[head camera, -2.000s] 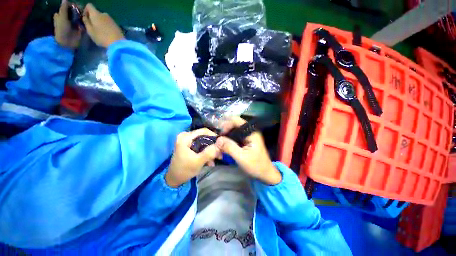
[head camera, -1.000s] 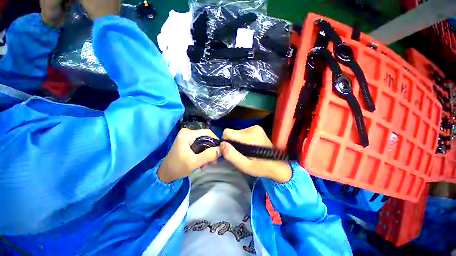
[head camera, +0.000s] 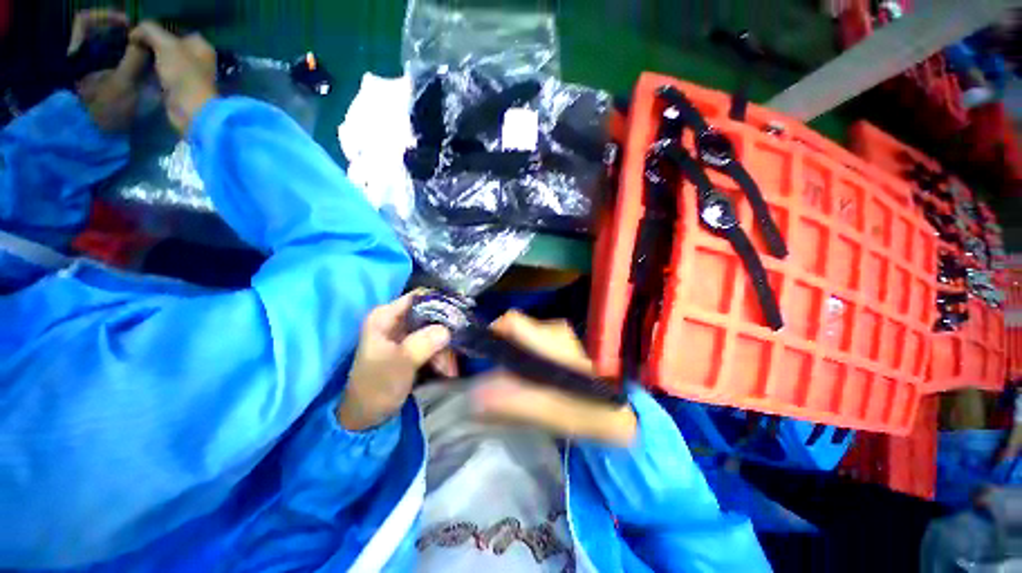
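A dark round watch head (head camera: 438, 310) with a shiny rim is held in the fingertips of my left hand (head camera: 387, 360), in front of my chest. A black strap (head camera: 538, 364) runs from the watch head to the right and down across my right hand (head camera: 555, 392). My right hand is blurred, its fingers spread around the strap; whether it grips the strap cannot be told. The strap looks joined to the watch head, but the joint is not clear.
An orange-red compartment tray (head camera: 807, 269) with several watches stands at right. A clear strap bag (head camera: 465, 252) and white glove (head camera: 379, 129) lie on the green bench (head camera: 628, 34) ahead. A neighbour's blue sleeve (head camera: 297, 202) reaches close on the left.
My right hand has opened and blurred below the strap, where it was pinching the strap beside the watch head. The strap now slants downward. The tray and bag appear shifted left in view.
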